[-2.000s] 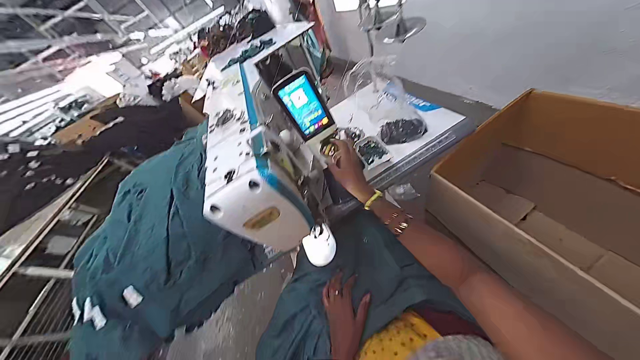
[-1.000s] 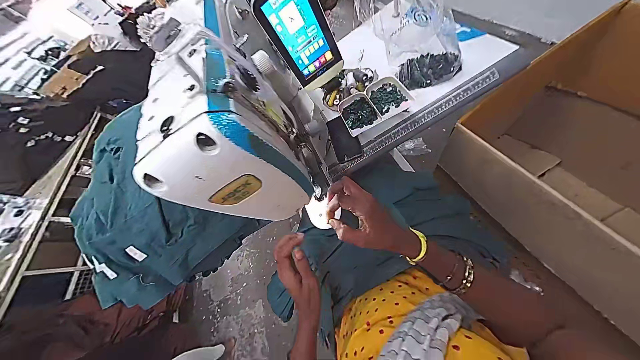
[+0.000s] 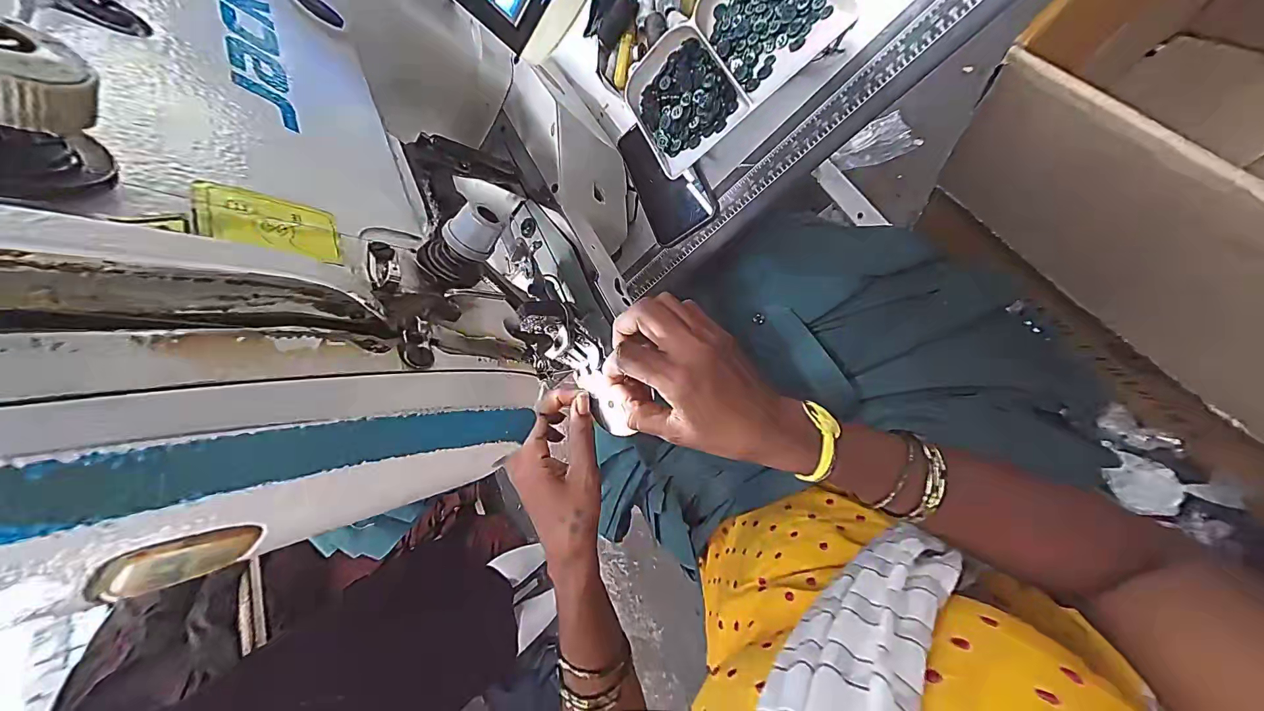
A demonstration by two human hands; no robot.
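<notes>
Both my hands meet at the button clamp [image 3: 573, 346] of an industrial sewing machine [image 3: 444, 69]. My left hand [image 3: 563, 474] has thumb and forefinger pinched close below the clamp; whether something small is between them cannot be told. My right hand [image 3: 691, 380] is just to the right, fingers curled at the brightly lit white plate [image 3: 614, 410], its fingertips partly hidden by glare. Dark teal cloth [image 3: 889, 326] lies beneath and behind my right hand and hangs over my lap. Small dark buttons fill a white tray [image 3: 731, 89] beyond the machine's table edge.
A metal ruler [image 3: 790, 158] runs along the table edge. A dark phone-like object [image 3: 667, 197] lies by the tray. At the right stands a large cardboard box [image 3: 1106, 188]. Plastic scraps [image 3: 1145, 479] lie beside the cloth. The machine's screen [image 3: 509, 10] shows at the top.
My right hand was by the trays two seconds ago and is now at the clamp. My left hand has risen from the cloth to the clamp. The view has moved much closer.
</notes>
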